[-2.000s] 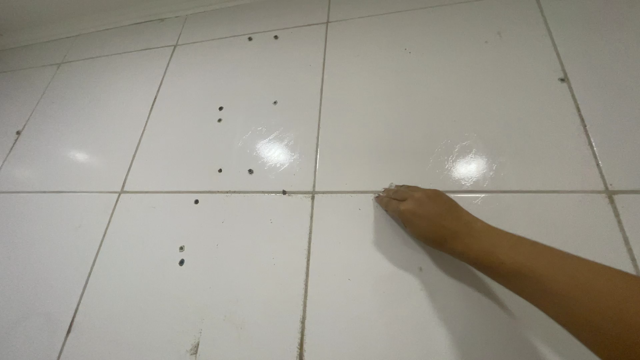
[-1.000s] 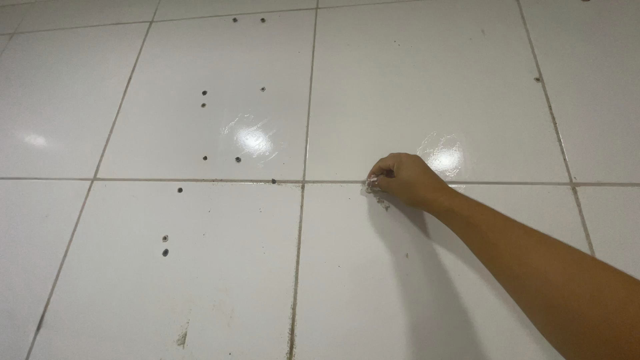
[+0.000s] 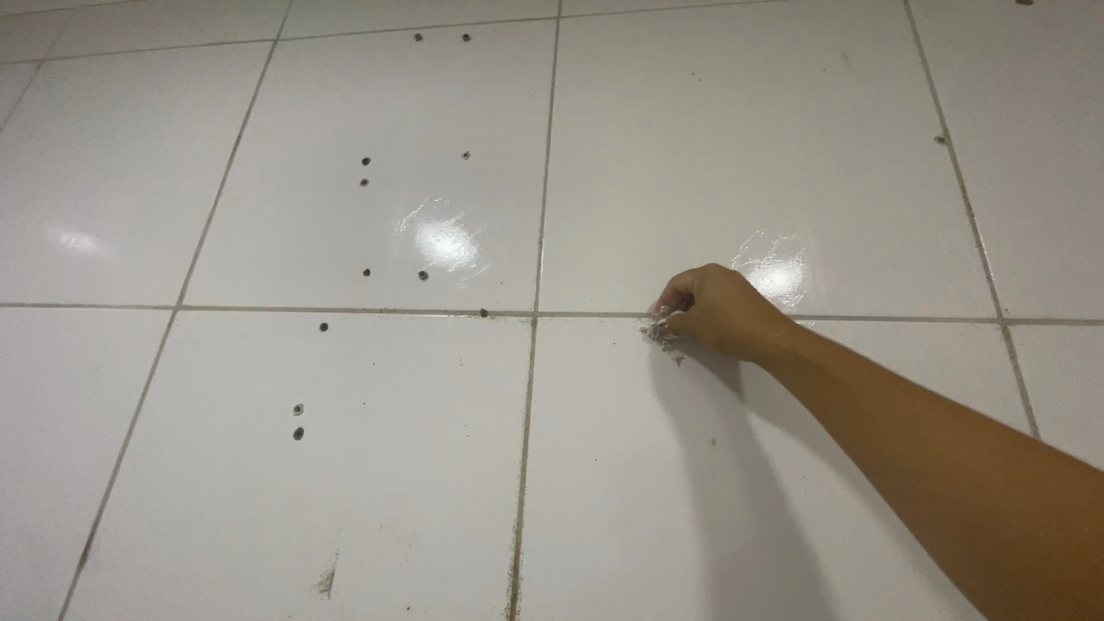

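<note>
My right hand (image 3: 720,315) reaches in from the lower right, its fingertips pinched at a horizontal grout line (image 3: 604,315) between white wall tiles. Whitish wet-looking paste (image 3: 668,348) is smeared on the tile just below the fingertips, and some sticks to the fingers. Whether a small lump or tool lies between thumb and forefinger cannot be told. My left hand is out of view.
Several drilled holes, one of them a dark hole (image 3: 423,276), dot the tiles on the left. A grey scuff (image 3: 328,578) marks a lower tile. A hole (image 3: 940,140) sits on the right-hand grout line.
Whitish paste now shows below the grout line at my right fingertips, more than one second ago. My right hand has gone from lying flatter to a curled pinch since two seconds ago.
</note>
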